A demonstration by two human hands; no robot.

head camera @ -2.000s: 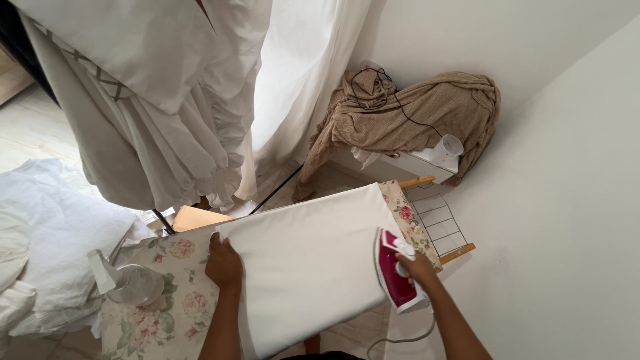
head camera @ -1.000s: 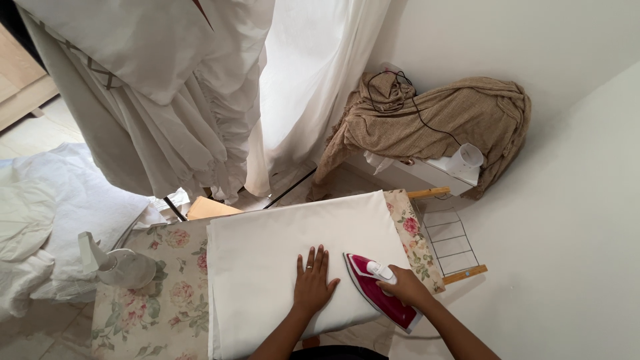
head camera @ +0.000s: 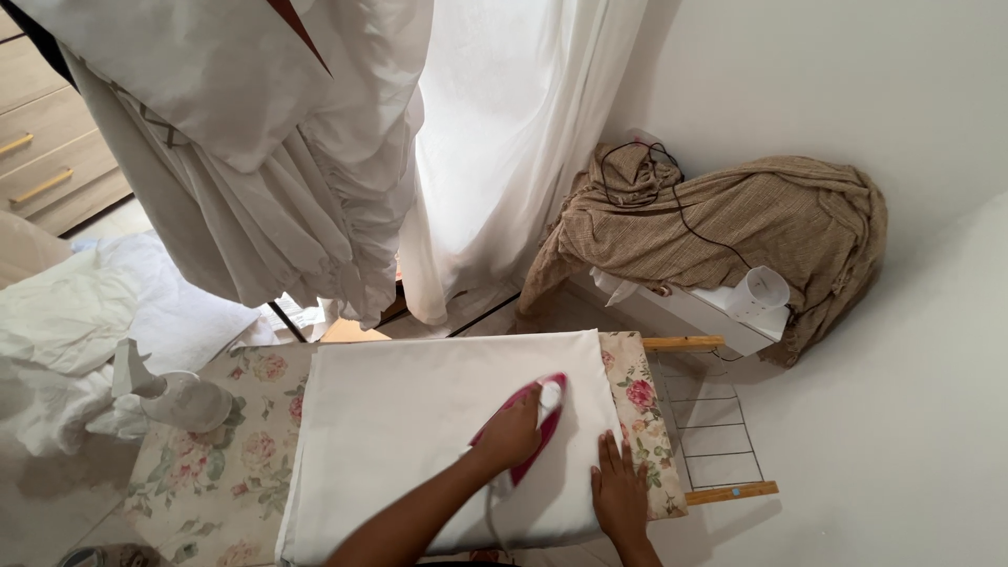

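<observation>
My left hand [head camera: 512, 431] is closed around the handle of a magenta and white clothes iron [head camera: 542, 457], which rests on a folded white cloth [head camera: 394, 417]. Its cord hangs from the rear toward the near edge. My right hand [head camera: 620, 490] lies flat, palm down, on the cloth's right edge, fingers pointing away from me, holding nothing. The cloth covers the middle of a floral ironing board [head camera: 260, 457], whose pattern shows on both sides. On the board's left part is a clear spray bottle with a white head [head camera: 185, 402].
White fabrics [head camera: 244, 157] hang at the upper left, beside a sheer curtain [head camera: 480, 142]. More white laundry [head camera: 79, 315] is piled at left. A wire rack with wooden ends [head camera: 713, 425] juts from the board's right. Behind stand a brown cloth [head camera: 724, 213] and a white cup [head camera: 760, 293].
The iron has passed from my right hand to my left and points away from me. My right hand now lies flat at the cloth's right edge; my left hand was flat on the cloth one second ago.
</observation>
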